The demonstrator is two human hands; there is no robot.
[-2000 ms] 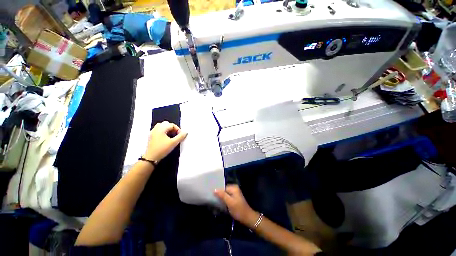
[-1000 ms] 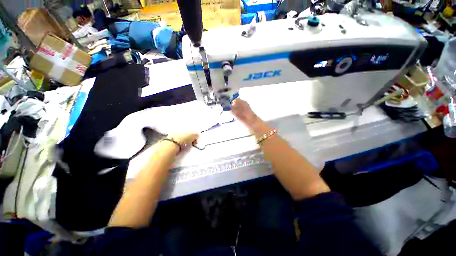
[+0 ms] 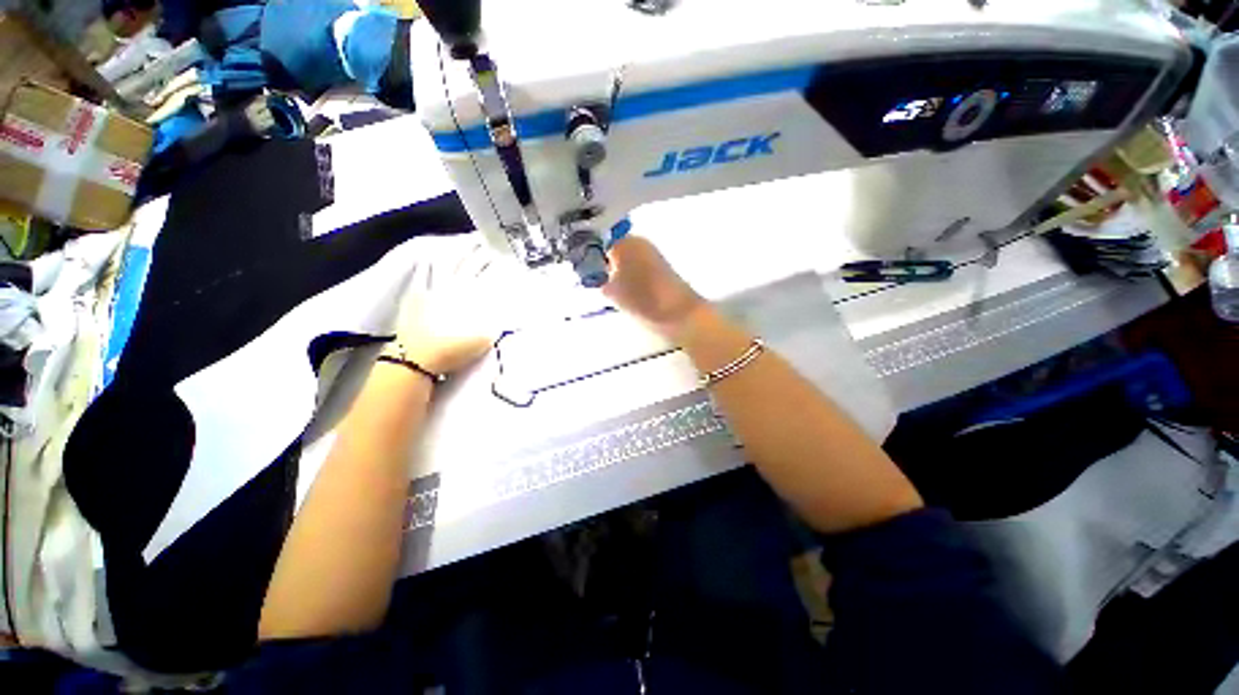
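A light grey-white cut piece (image 3: 258,380) lies on a long black cut panel (image 3: 116,455) and runs from the left table area up to the needle area. My left hand (image 3: 449,315) lies flat on the light piece, left of the presser foot (image 3: 541,258). My right hand (image 3: 647,283) is right beside the presser foot, fingers bent and partly hidden by the machine head; whether it grips fabric cannot be told. The white JACK sewing machine (image 3: 707,149) stands over the work. A stack of light pieces (image 3: 802,326) lies partly behind my right forearm.
Dark snips (image 3: 897,270) lie under the machine arm. Small dark pieces (image 3: 1121,251) and a clear bottle (image 3: 1226,283) are at far right. A taped cardboard box (image 3: 68,156) is back left. Crumpled white fabric (image 3: 41,340) is far left. Pale pieces (image 3: 1046,550) lie below the table at right.
From the earliest frame, the light piece went from below the needle to the left, and both hands moved up to the needle area. Since one second ago, my left hand has moved slightly left and up.
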